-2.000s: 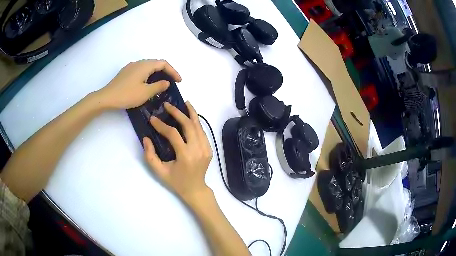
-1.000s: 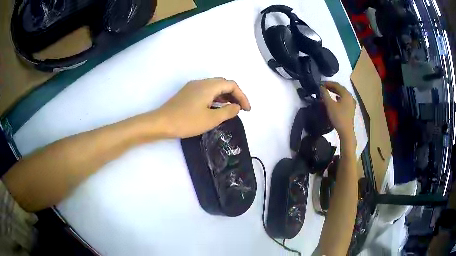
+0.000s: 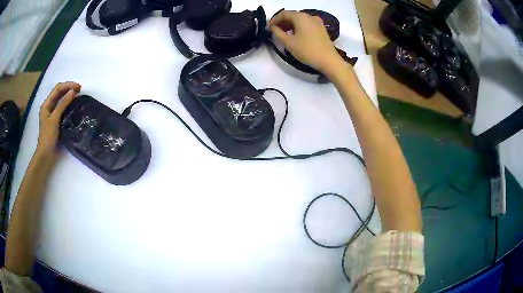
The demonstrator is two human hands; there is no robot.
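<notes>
A black oval charging dock [image 3: 103, 140] with crinkled clear film lies at the left. My left hand [image 3: 54, 114] is around its far left end. A second dock [image 3: 229, 109] lies in the middle. Thin black cords [image 3: 246, 158] run from both docks across the white sheet. My right hand [image 3: 301, 43] is at the right-hand black headphones [image 3: 324, 23], fingertips pinched at their left edge beside the middle headphones [image 3: 232, 31]. My hand covers part of them, and what exactly the fingertips grip is hard to see.
More headphones [image 3: 117, 14] lie at the far left of the white sheet [image 3: 189, 229]. Several film-covered docks [image 3: 407, 66] cluster on cardboard at the far right. A cord loop [image 3: 332, 220] lies near my right forearm. A white power strip [image 3: 498, 191] is on the green bench [image 3: 453, 229].
The view has turned and shifted right. My left hand has moved down onto the left dock's end. My right hand has moved from the farther headphones to those at the right end.
</notes>
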